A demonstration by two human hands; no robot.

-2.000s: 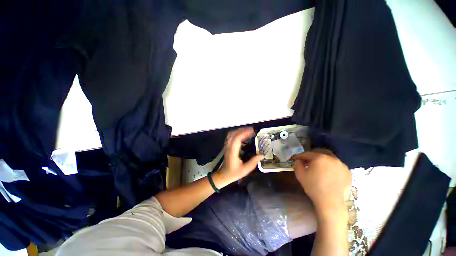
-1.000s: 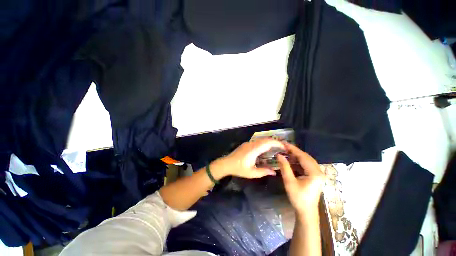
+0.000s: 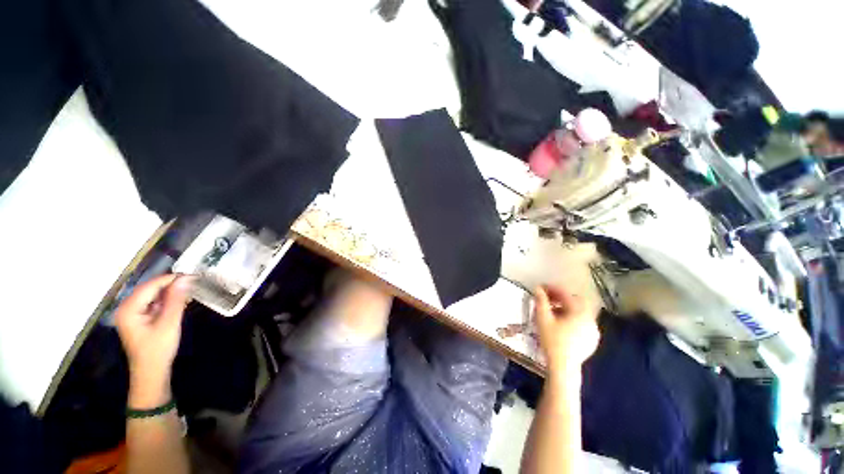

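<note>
My left hand (image 3: 151, 324) is at the lower left, with its thumb and fingertips close together at the left rim of a pale open parts box (image 3: 242, 301). A round metal piece and a clear, shiny sheet show in the box. Whether the fingertips grip the rim or something small cannot be told. My right hand (image 3: 568, 326) is at the front of the white sewing machine (image 3: 680, 227), below its head end, with fingers curled and thumb near the index finger. Anything between those fingertips is too small to tell. A narrow black cut piece (image 3: 444, 204) lies flat between the hands.
Dark cut panels (image 3: 222, 120) lie at the upper left, overhanging the box's back edge. The table's brown front edge (image 3: 416, 303) crosses above my lap. Pink-white spools (image 3: 558, 148) stand behind the machine head. Dark cloth (image 3: 639, 389) hangs right of my right hand.
The view has swung right to show the machine. My hands, together over the box before, are now far apart: left at the box's rim, right at the machine.
</note>
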